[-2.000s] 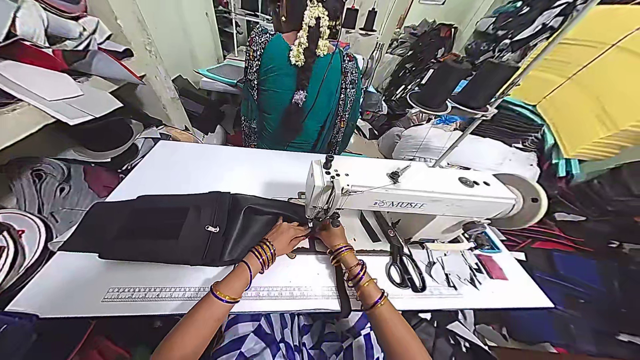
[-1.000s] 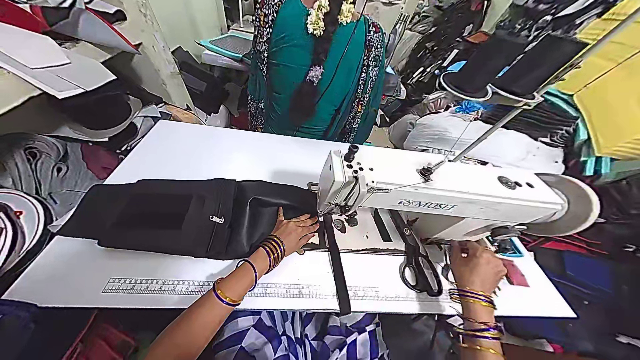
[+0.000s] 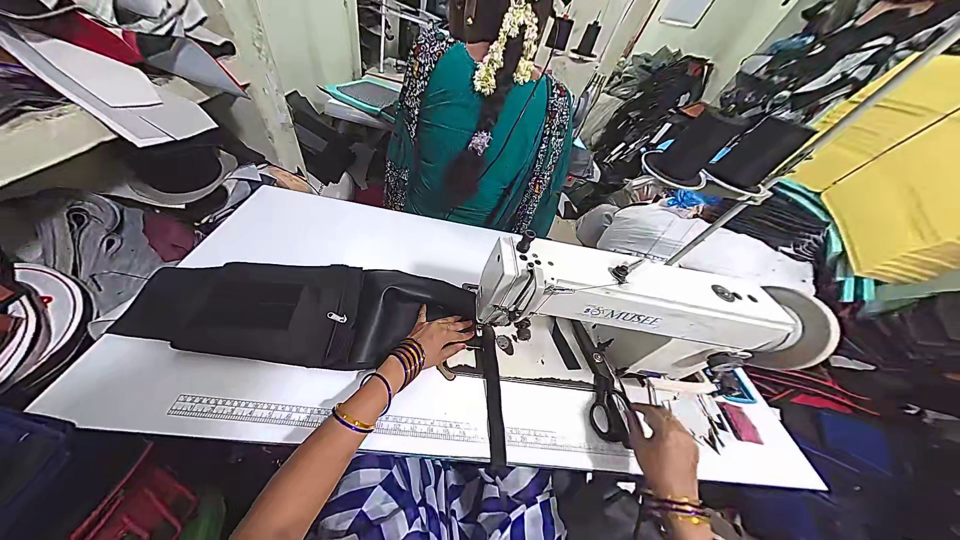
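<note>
My left hand (image 3: pixel 439 340) lies with spread fingers on the right end of a black fabric piece with a zipper (image 3: pixel 300 315), close beside the needle area of a white sewing machine (image 3: pixel 637 300). A black strap (image 3: pixel 493 405) hangs from the needle area over the table's front edge. My right hand (image 3: pixel 664 442) is at the handles of black-handled scissors (image 3: pixel 609 409), right of the strap; whether its fingers grip them cannot be told. A short black strip (image 3: pixel 564 345) lies on the machine bed.
A printed ruler scale (image 3: pixel 300 414) runs along the front of the white table (image 3: pixel 247 382). Small tools (image 3: pixel 694 409) lie right of the scissors. A person in a teal garment (image 3: pixel 480 142) is beyond the table. Black thread cones (image 3: pixel 697 146) stand behind the machine; fabric piles (image 3: pixel 112 240) are at left.
My right hand has gone from the needle area to the machine's right side, then to the scissors' handles. My left hand stays on the black piece.
</note>
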